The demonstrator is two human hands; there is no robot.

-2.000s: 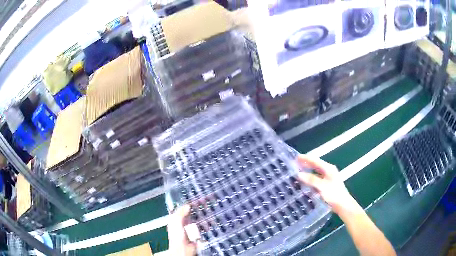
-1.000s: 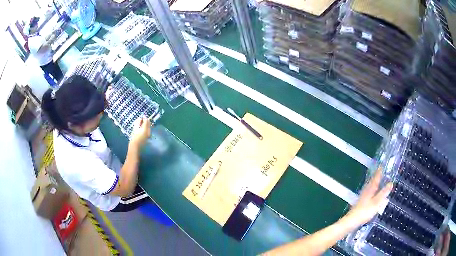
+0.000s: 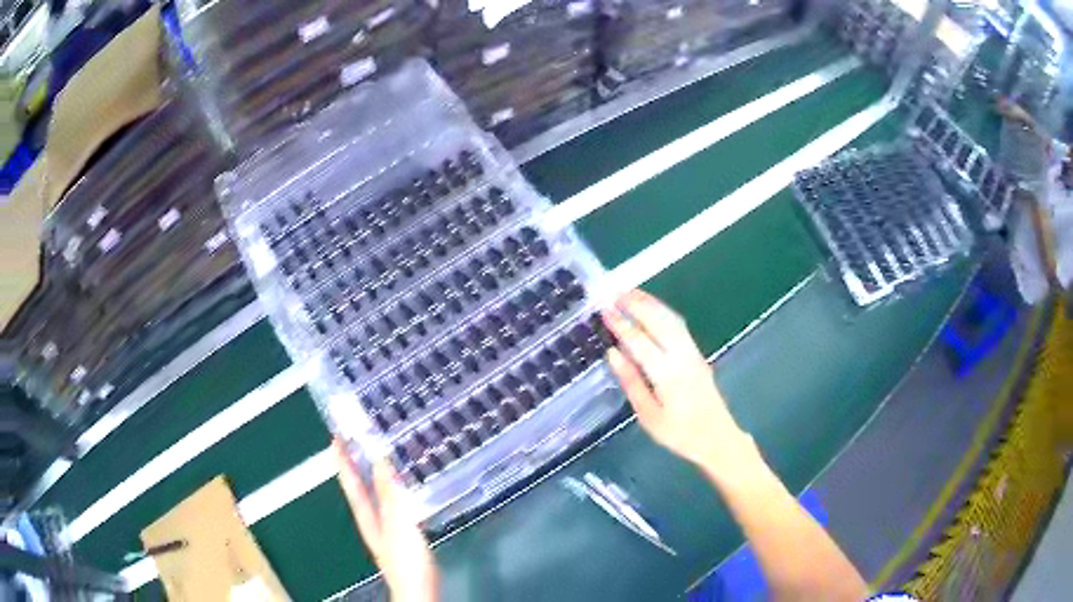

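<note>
A clear blister tray (image 3: 435, 294) filled with rows of small black parts lies in front of me, tilted in view, over the green bench. It may be the top of a stack; I cannot tell. My left hand (image 3: 388, 517) holds its near left edge, fingers along the side. My right hand (image 3: 661, 370) grips its right edge, fingertips over the rim and the thumb at the side. The tray's far end is a bare clear strip close to the stacked packs.
Tweezers (image 3: 627, 510) lie near the bench edge. A cardboard sheet (image 3: 218, 547) with a thin dark pen (image 3: 165, 548) lies lower left. Another filled tray (image 3: 882, 218) lies at right. Brown-dark stacked packs (image 3: 130, 200) line the back. A blue stool (image 3: 982, 318) stands beyond the bench.
The view has swung right, away from the seated worker and phone, back to the tray. Both hands are now on its edges; the tweezers have come into view.
</note>
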